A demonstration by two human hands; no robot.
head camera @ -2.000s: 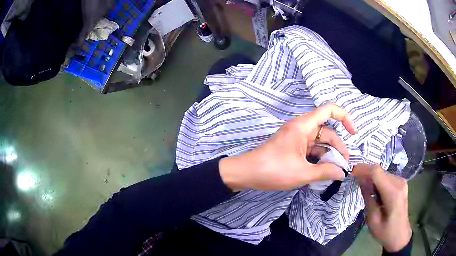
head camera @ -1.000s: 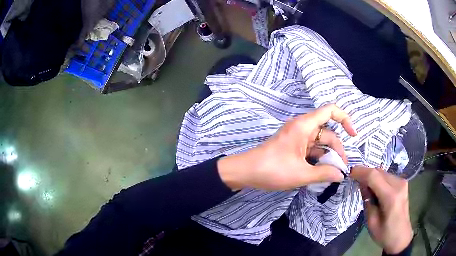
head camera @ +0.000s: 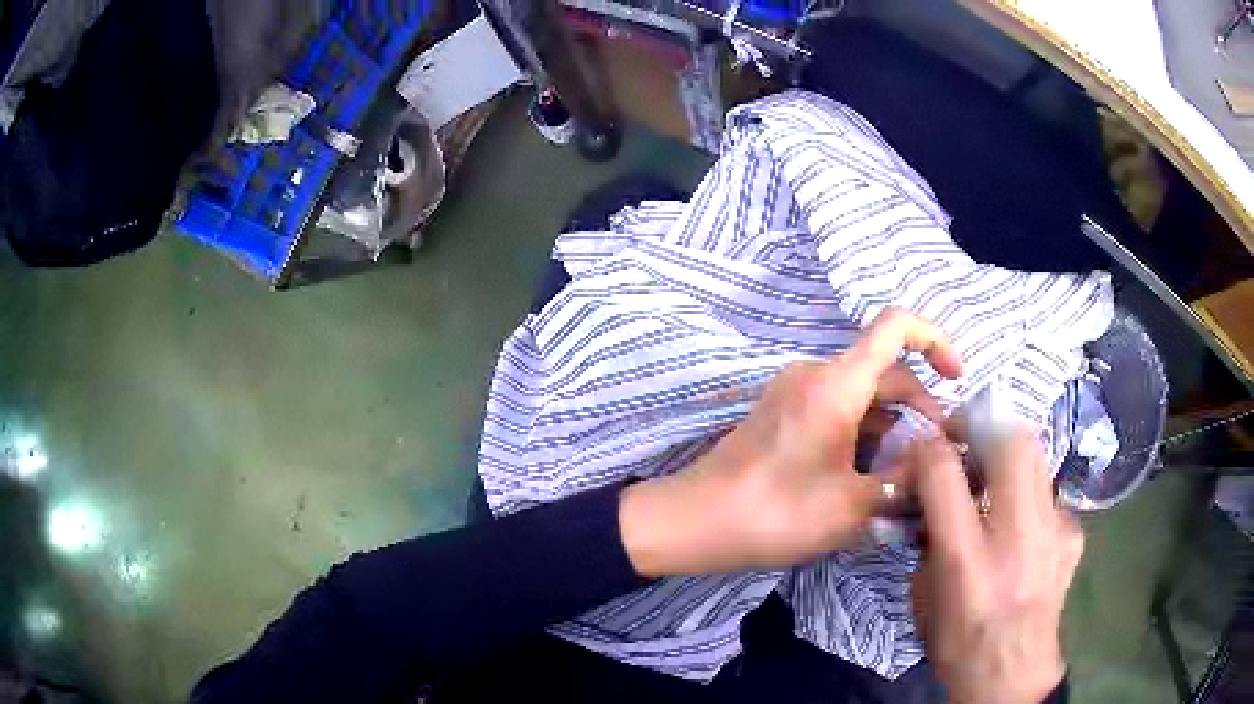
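Note:
The striped garment (head camera: 646, 344), white with dark stripes, lies heaped over my dark-clothed lap. My left hand (head camera: 770, 468) pinches a fold of it at the fingertips, with a small white patch showing between the fingers. My right hand (head camera: 997, 550) is blurred and overlaps the left fingertips at the cloth. The black strip is hidden by the fingers. I cannot make out a needle, thread or tool, nor what the right fingers hold.
A blue plastic crate (head camera: 255, 206) and dark hanging cloth (head camera: 103, 151) are at upper left. A clear bin (head camera: 1121, 413) with white scraps stands at right. A white-topped table's edge (head camera: 1100, 83) curves across the upper right. Green floor (head camera: 316, 413) shows at left.
My right hand has moved left and its fingers have come up over the left fingertips. The black strip is now covered. The view has shifted slightly.

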